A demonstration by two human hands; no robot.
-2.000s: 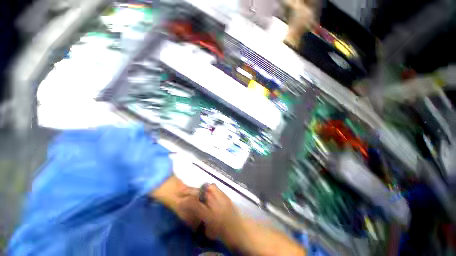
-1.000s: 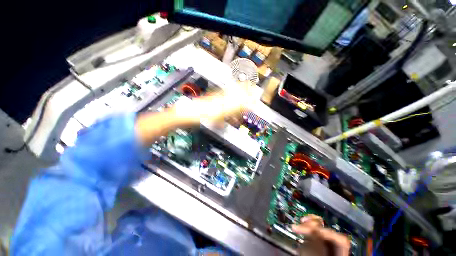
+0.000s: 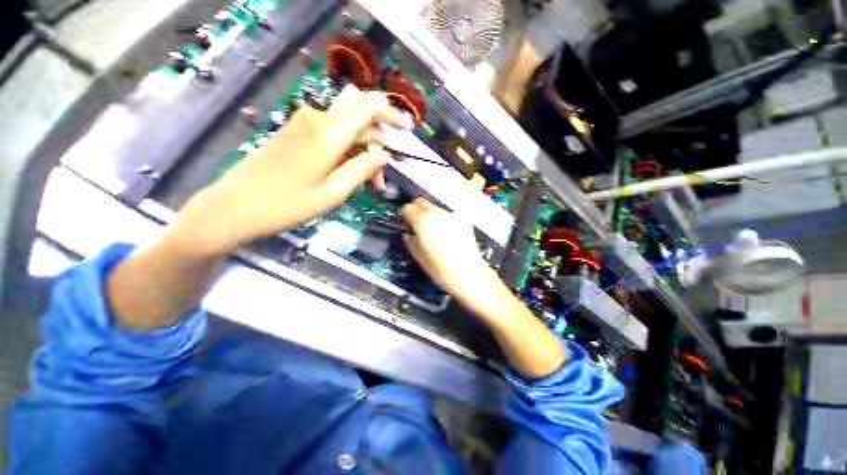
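A green circuit board (image 3: 348, 215) crowded with parts sits in a dark carrier tray in front of me. My left hand (image 3: 306, 167) is over its left part, fingers bent beside two copper-orange toroidal inductors (image 3: 353, 61) and the near end of the silver-white heatsink (image 3: 464, 200). A thin black cable (image 3: 427, 161) runs over the heatsink from near my left fingertips; I cannot tell if they grip it. My right hand (image 3: 446, 243) is low over the board, fingers curled beside dark parts; whether it holds anything is hidden.
A second board with toroidal inductors (image 3: 568, 247) and a heatsink (image 3: 608, 317) lies to the right. The conveyor's metal rail (image 3: 325, 301) runs along the near side. Behind are a round fan (image 3: 464, 28) and a black bin (image 3: 568, 116). A white pole (image 3: 724, 173) crosses the right side.
My right hand has moved left from the right-hand board to the middle board. My left hand has come back from reaching across the heatsink. The view has moved closer, and the monitor has left it.
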